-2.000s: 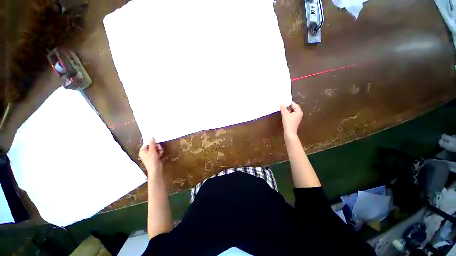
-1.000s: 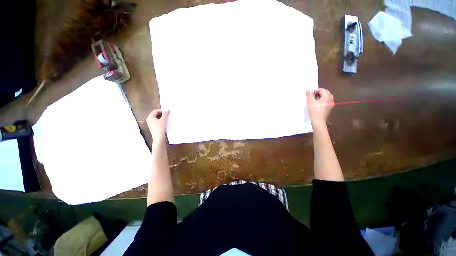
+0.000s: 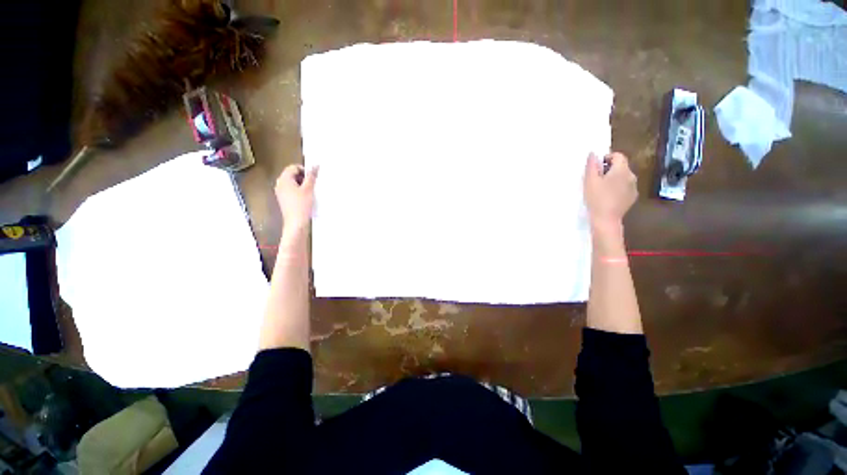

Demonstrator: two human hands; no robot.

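Note:
A white fabric panel (image 3: 455,176) lies flat in front of me, overexposed, its bottom edge straight and its top right corner sloped. I cannot tell it apart from any stack under it. My left hand (image 3: 296,193) pinches its left edge between thumb and fingers. My right hand (image 3: 610,187) pinches its right edge at about the same height. A pile of white panels (image 3: 162,278) lies askew on the left. Red laser lines (image 3: 697,252) show on the table and cross my right forearm.
A red and metal tool (image 3: 218,128) stands above the left pile. A silver weight (image 3: 681,145) lies right of the panel. A brown feather duster (image 3: 172,65) is upper left, sheer scrap fabric (image 3: 754,121) upper right. A black-edged item (image 3: 42,301) lies far left on the brown table (image 3: 743,315).
The view has shifted and levelled. My hands have moved from the panel's bottom corners up along its side edges, and the panel lies squarer to me.

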